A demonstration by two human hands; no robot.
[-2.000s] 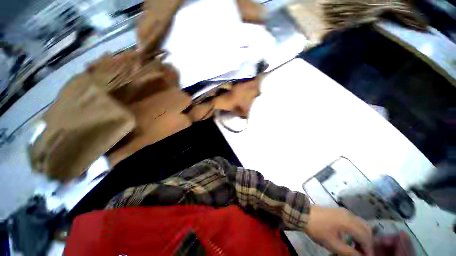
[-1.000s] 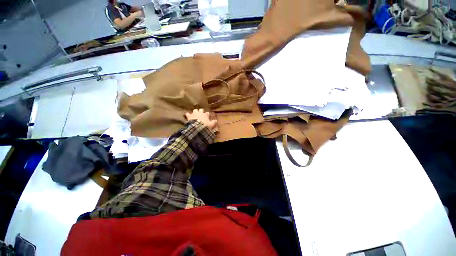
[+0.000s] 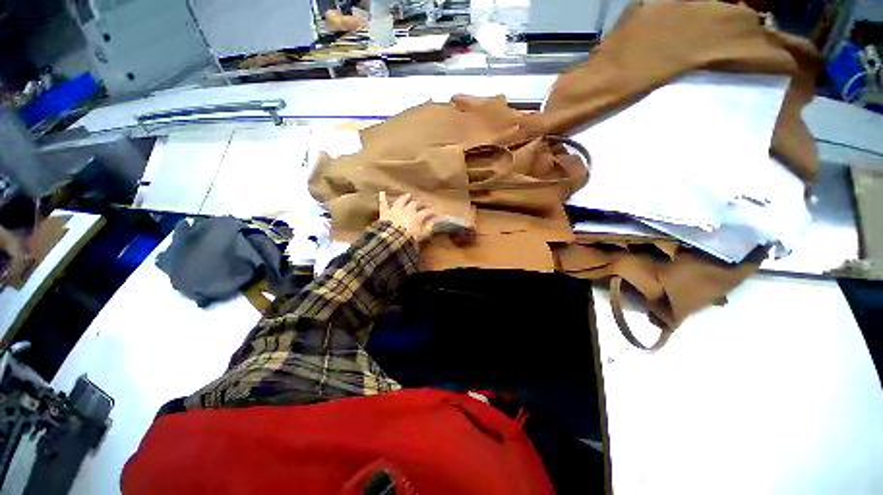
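Observation:
My left hand (image 3: 411, 218), in a plaid sleeve, is on the brown bag pieces (image 3: 397, 160) piled on the bench. A small grey, dark-ended object (image 3: 451, 227) sticks out from its fingers to the right; it is too blurred to name. The brown pieces are soft and creased, with a narrow brown loop (image 3: 571, 155) on top. Another brown loop (image 3: 634, 324) hangs over the near edge at the right. My right hand is not in view.
White sheets (image 3: 678, 160) lie among brown pieces at the right. A grey cloth (image 3: 218, 259) lies on the left white table (image 3: 165, 338), with dark machine parts (image 3: 58, 421) at its lower left. A right white table (image 3: 736, 396) is nearer. A metal rail (image 3: 208, 111) runs along the bench.
The view has swung from the machine table to the brown pile, then further left. My left hand has moved from the machine onto the pile; the grey object now shows at its fingers.

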